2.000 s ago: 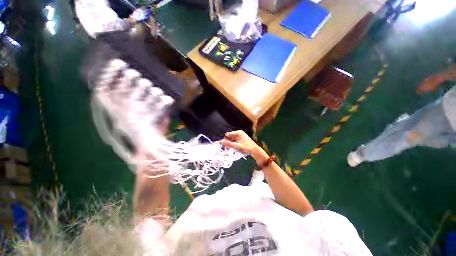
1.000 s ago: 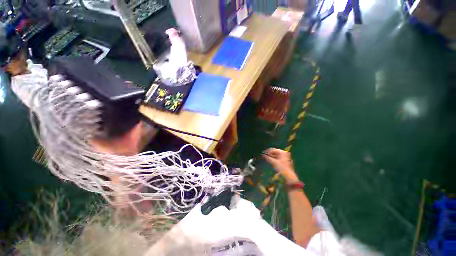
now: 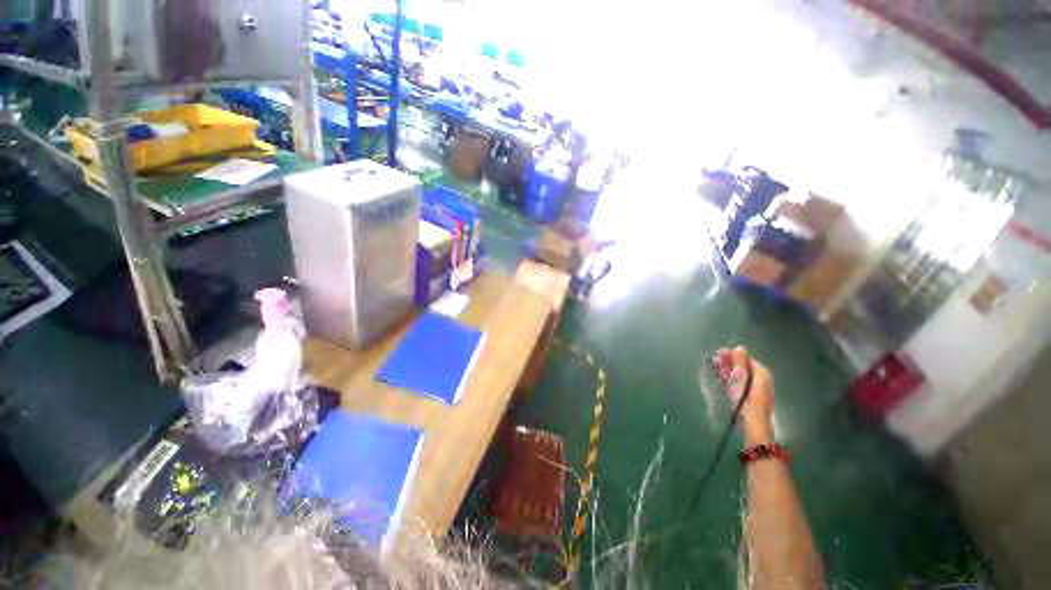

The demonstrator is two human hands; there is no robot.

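My right hand (image 3: 747, 390) is raised at the right of the picture, above the green floor, with a beaded bracelet at the wrist. Its fingers are closed on a dark thin cord (image 3: 721, 444), which hangs down to the lower left; its lower end is blurred. Something small and reddish shows at the fingertips; I cannot tell what it is. My left hand is out of the picture. The white cables are not in view.
The wooden desk (image 3: 493, 346) holds blue folders (image 3: 433, 355), a white case (image 3: 352, 248), a clear plastic bag (image 3: 248, 403) and a black tray (image 3: 144, 484). A yellow bin (image 3: 190, 136) stands on a bench at the left. A red box (image 3: 885, 390) stands by the right wall.
The view has lifted and turned towards the hall's far end. The white cables and my left arm have left the picture. My right hand has risen with the dark cord.
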